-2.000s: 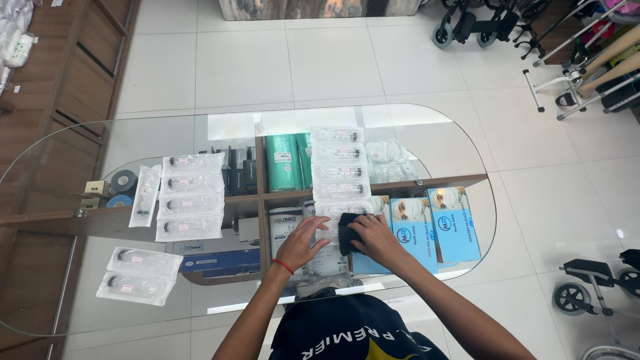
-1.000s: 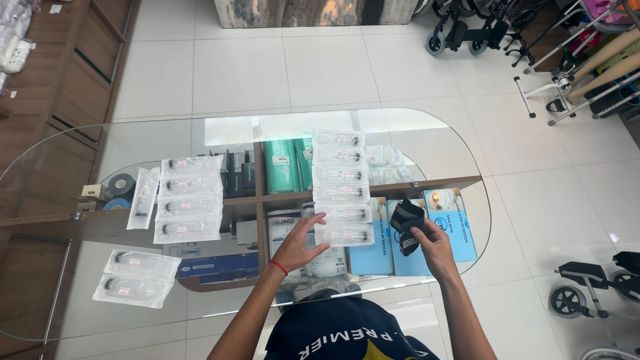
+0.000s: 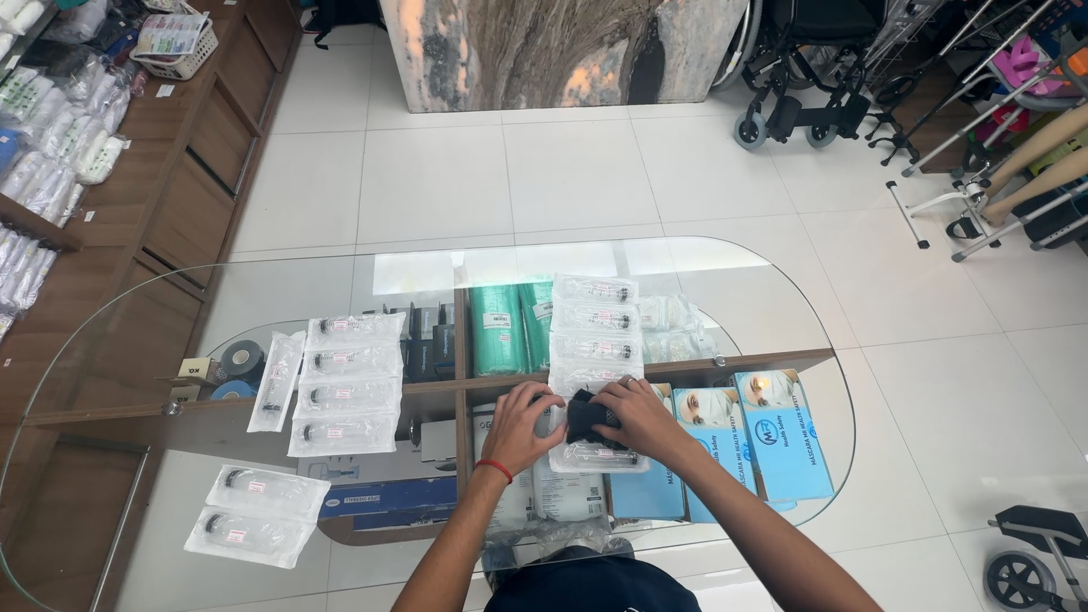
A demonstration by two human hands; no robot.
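Observation:
A strip of several packaged syringes point(image 3: 597, 347) lies on the glass tabletop in front of me. My right hand point(image 3: 633, 416) holds a dark cloth point(image 3: 588, 416) against the lower part of this strip. My left hand point(image 3: 523, 429), with a red cord at the wrist, rests at the strip's left edge; its fingers are bent, and whether they pinch the wrapper I cannot tell. To the left lie another strip of packaged syringes point(image 3: 347, 384), a single packaged syringe point(image 3: 277, 381) beside it, and a pair of larger packaged syringes point(image 3: 257, 515) nearer the front edge.
Under the glass top point(image 3: 255, 289), wooden compartments hold blue mask boxes point(image 3: 782, 433), green packs point(image 3: 498, 330) and tape rolls point(image 3: 242, 360). A wooden cabinet point(image 3: 191, 187) stands at left. A folded wheelchair point(image 3: 803, 76) and walking aids point(image 3: 977, 187) stand beyond, at right.
My right hand has moved left with the dark cloth, from over the blue boxes back onto the syringe strip. My left hand remains near the strip's left edge.

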